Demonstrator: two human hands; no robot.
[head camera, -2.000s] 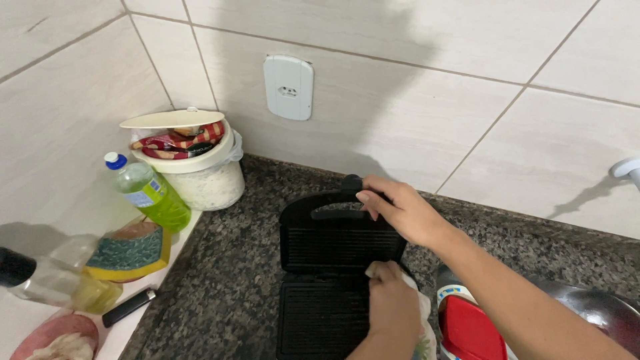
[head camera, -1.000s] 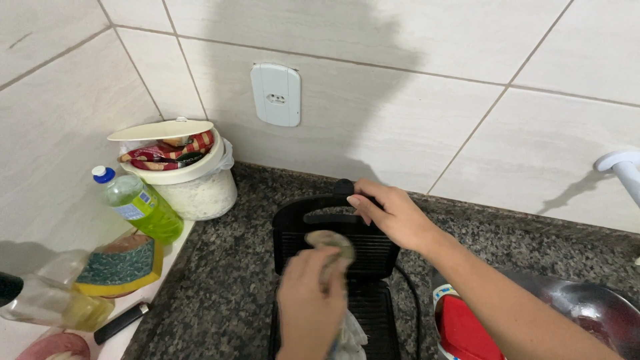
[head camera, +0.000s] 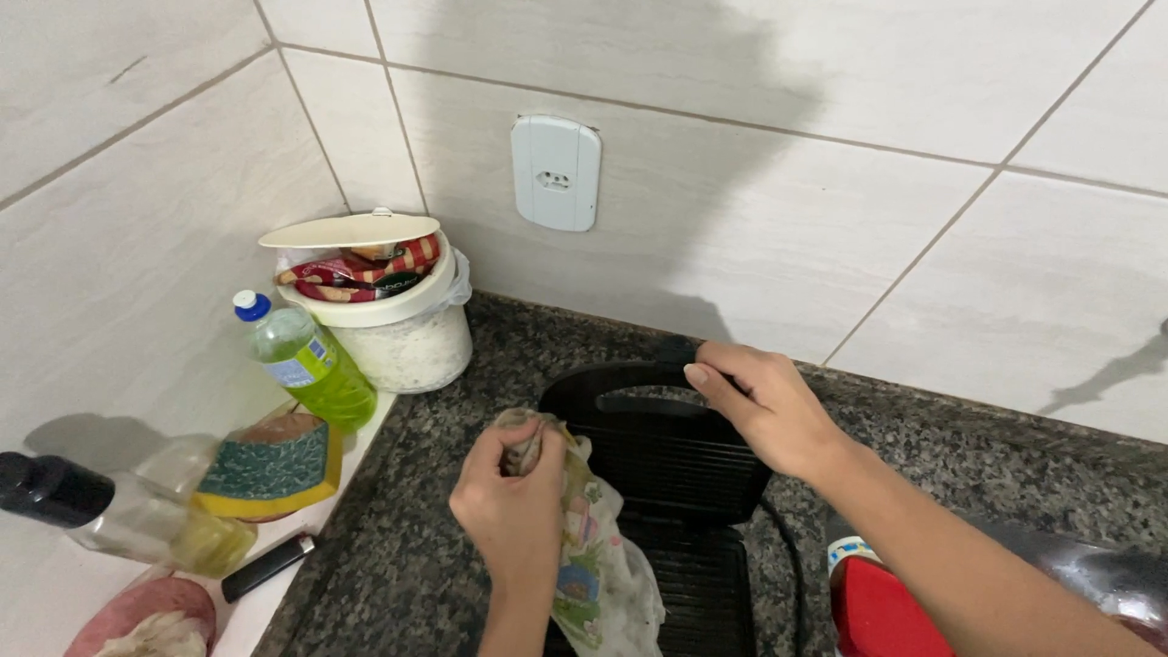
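Note:
A black sandwich press (head camera: 666, 456) with ridged plates lies opened on the granite counter, its lid tilted up toward the wall. My right hand (head camera: 766, 401) grips the lid at its top edge, beside the handle. In my left hand (head camera: 516, 493) is a bunched, printed cloth (head camera: 593, 566), pinched between thumb and fingers left of the lid. The cloth hangs down over part of the lower plate and hides some of it. A black cord (head camera: 789, 557) runs down on the press's right side.
At left stand a lidded white bin (head camera: 401, 351), a green detergent bottle (head camera: 315, 365), a sponge (head camera: 269, 465), a clear bottle (head camera: 146, 511) and a black lighter (head camera: 266, 566). A wall socket (head camera: 555, 173) sits above. A red object (head camera: 881, 607) and a metal sink (head camera: 1086, 575) are at right.
My left hand, over the press in the earlier frames, has moved left with the cloth, which now hangs lengthwise from it. My right hand stays on the lid.

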